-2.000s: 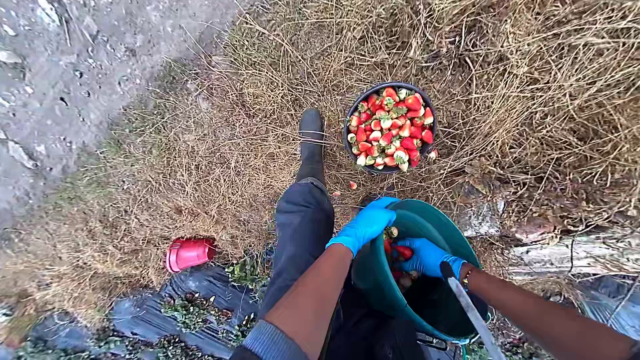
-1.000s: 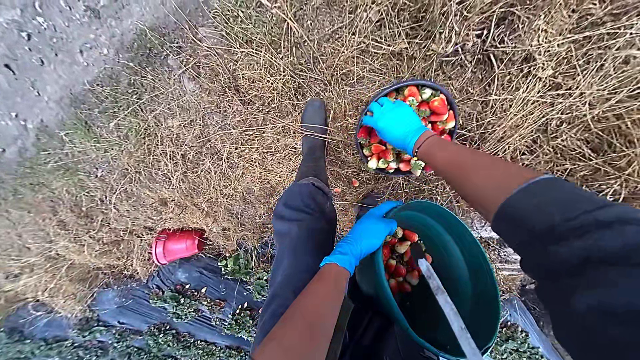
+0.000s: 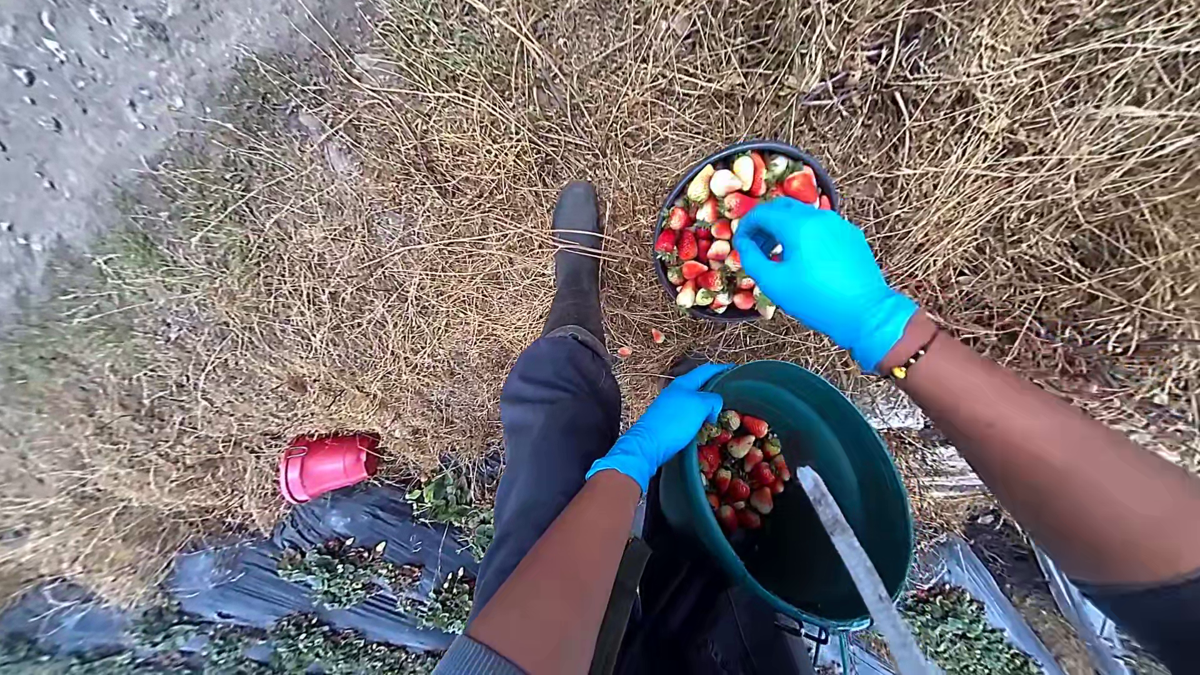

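Observation:
My left hand [image 3: 664, 427], in a blue glove, grips the rim of a tilted green bucket [image 3: 844, 441]. Strawberries [image 3: 745, 469] lie inside against its left side. A flat pale bar [image 3: 862, 562] crosses the bucket's lower right. My right hand [image 3: 816, 267], gloved in blue too, is over a dark round bucket [image 3: 663, 272] filled with red and pale strawberries [image 3: 722, 202]. Its thumb and fingers are curled near the fruit; whether a strawberry is between them cannot be told.
A red bucket [image 3: 328, 466] lies on its side in dry grass at the left. My booted leg [image 3: 577, 262] stands left of the dark bucket. Black plastic mulch [image 3: 375, 534] with strawberry plants runs along the bottom. Small red pieces [image 3: 657, 336] lie on the grass.
My right hand was inside the green bucket two seconds ago, then moved over to the dark bucket, where it remains, now somewhat raised. My left hand has stayed at the green bucket's rim.

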